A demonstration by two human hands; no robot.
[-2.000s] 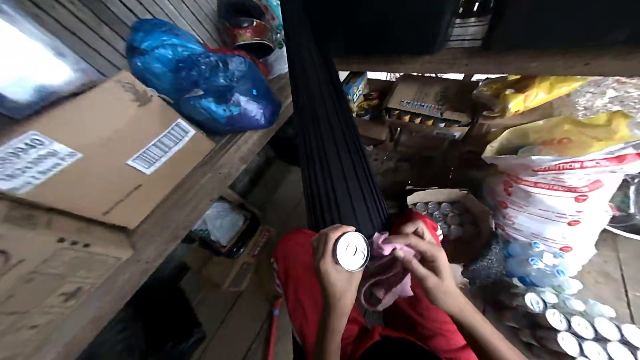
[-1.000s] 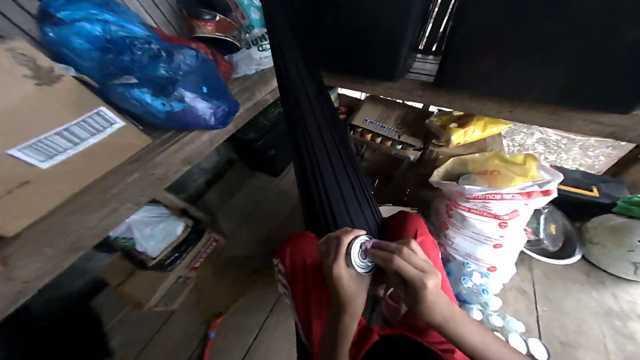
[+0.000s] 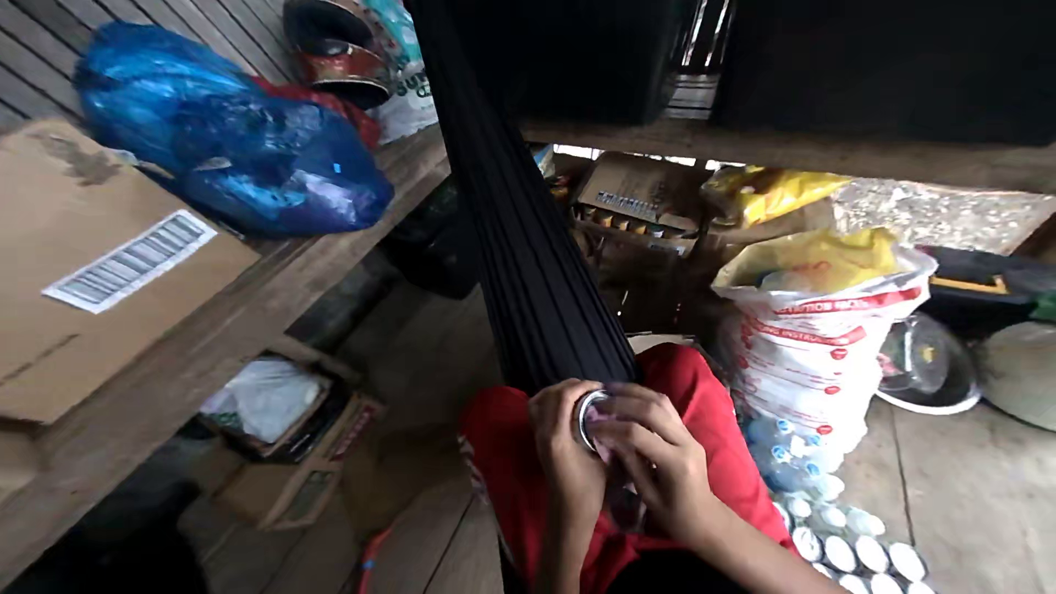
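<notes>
My left hand (image 3: pixel 568 437) is closed around a small metal can (image 3: pixel 590 419), its round end tilted toward my right hand. A pinkish-purple cloth (image 3: pixel 606 450) is held in my right hand (image 3: pixel 656 450), whose fingers press it against the can's end. Part of the cloth hangs below, between my knees. Both hands are over my lap in red trousers (image 3: pixel 693 396), at the lower end of a black hammock cloth (image 3: pixel 536 264). The can's side is mostly hidden by my fingers.
Several cans (image 3: pixel 870 554) and plastic bottles (image 3: pixel 788 454) stand at the right, by a white woven sack (image 3: pixel 813 355). A cardboard box (image 3: pixel 107 330) and blue plastic bag (image 3: pixel 239 140) lie on a wooden bench (image 3: pixel 297 280) at the left. An open box (image 3: pixel 280 470) sits below.
My right hand has brought the cloth from beside the can onto its end, and the fingers now cover part of it. The view has swung about.
</notes>
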